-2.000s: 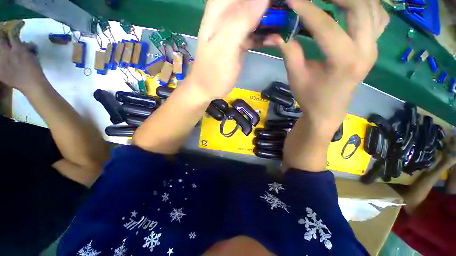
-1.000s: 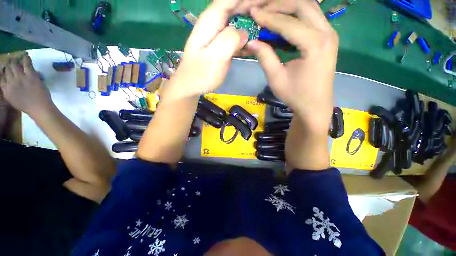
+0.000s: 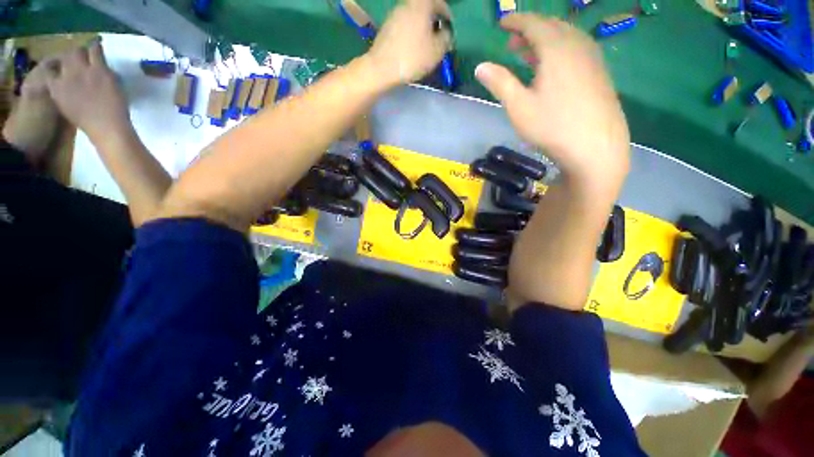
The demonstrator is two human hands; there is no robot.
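Observation:
My left hand point(image 3: 412, 43) is over the green mat at top centre, fingers curled around a small dark piece point(image 3: 441, 25) that shows only in part. A blue battery point(image 3: 448, 71) is just below its fingertips; whether it hangs or lies there is unclear. My right hand point(image 3: 571, 98) is to the right, blurred, thumb and fingers apart, with nothing seen in it. A blue and tan piece point(image 3: 507, 7) is just above its fingertips. Black housings point(image 3: 483, 256) lie in a row left of my right forearm.
Yellow printed sheets point(image 3: 379, 241) lie on the grey ledge point(image 3: 665, 170). Battery assemblies point(image 3: 254, 93) line the white sheet at left, beside another person's hands point(image 3: 85, 80). A housing heap point(image 3: 750, 268) and open cardboard box point(image 3: 683, 428) are at right; a blue bin point(image 3: 772, 27) is upper right.
My hands have moved apart. The green board and blue battery seen between them a second ago are no longer held between both hands. My right hand has opened. The other person's hands have come together.

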